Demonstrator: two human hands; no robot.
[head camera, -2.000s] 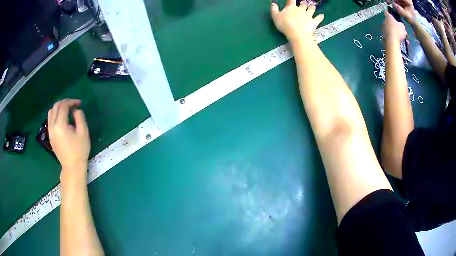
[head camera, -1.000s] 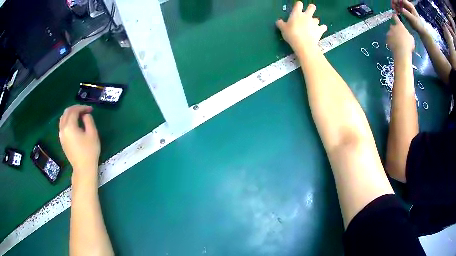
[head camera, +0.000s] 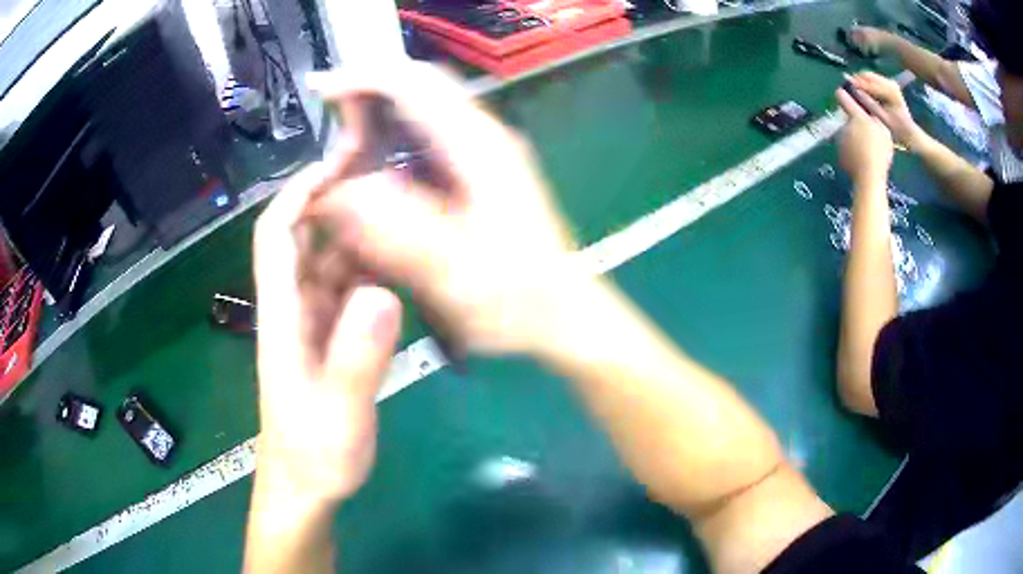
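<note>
My left hand and my right hand are raised close together in front of the camera, both blurred. Between them they hold a dark oblong handset. Its upper part shows between the fingers and a dark end shows below my right hand; the rest is hidden. On the green strip beyond the rail lie a half-assembled handset, a smaller dark unit and another handset, partly hidden by my left hand.
The pale metal rail crosses the green surface. Red-orange trays and a dark monitor stand behind. At right, a person handles a small part beside loose white rings; another handset lies beyond the rail.
Both hands have come from far apart over the strip to meet near the camera, now with a dark handset between them. The view has shifted, showing the red trays.
</note>
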